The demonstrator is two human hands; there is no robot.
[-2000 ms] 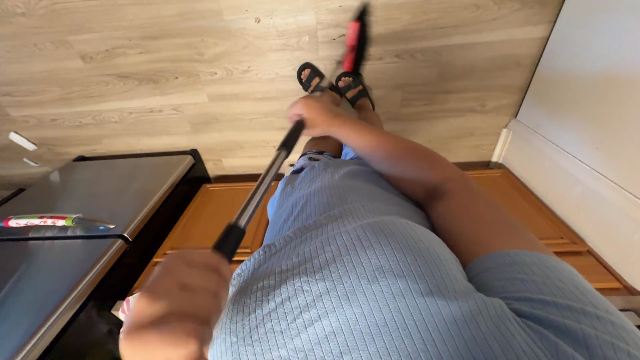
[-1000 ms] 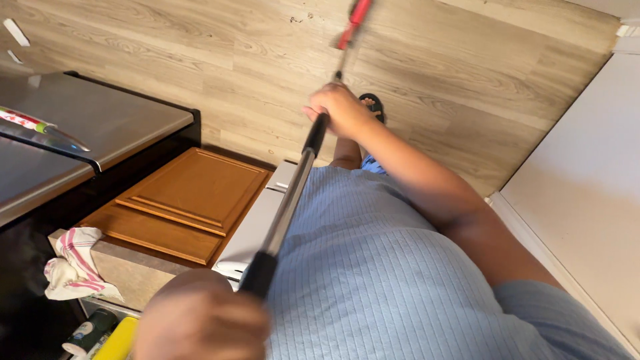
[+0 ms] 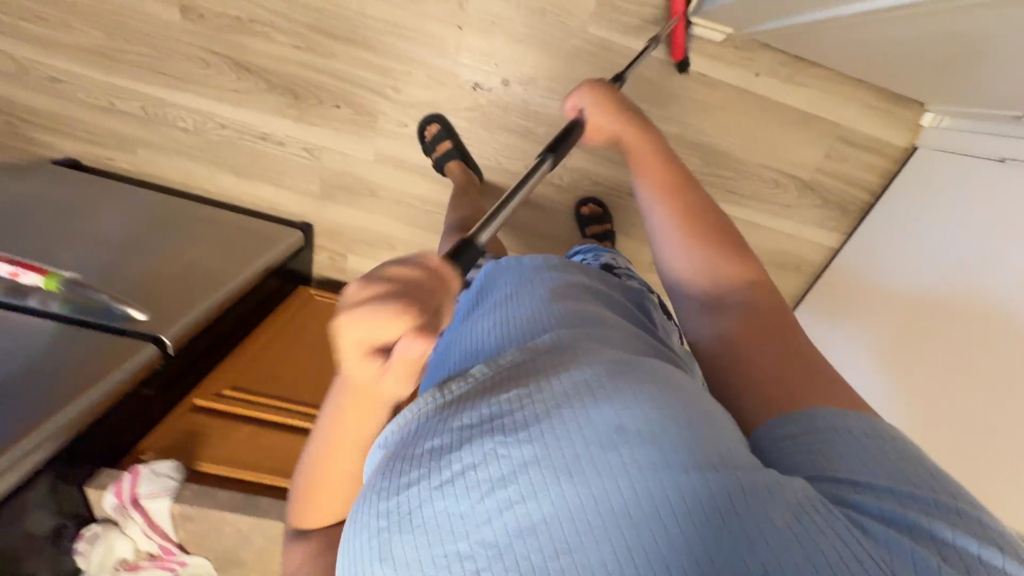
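Note:
A long metal pole with black grips (image 3: 512,198) slants from my body up and right across the floor. My left hand (image 3: 396,324), slightly blurred, is closed around its near end, beside my blue ribbed shirt. Farther along the pole, my right hand (image 3: 604,112) grips it beyond a black sleeve. At the pole's far end is a red and black head (image 3: 678,36), partly cut off by the top edge of the view, on the floor near a white base. The kind of head cannot be told.
Wood-look floor (image 3: 336,96) surrounds my sandalled feet. At left stands a stainless steel appliance (image 3: 160,232) with a plastic package on it, beside a wooden cabinet (image 3: 256,376) and a striped cloth (image 3: 148,512). A white panel or wall (image 3: 944,280) is at right.
The red head has moved right along the floor to the white base at the upper right. Both hands have stayed on the pole. Both sandalled feet now show, set apart. The view has shifted.

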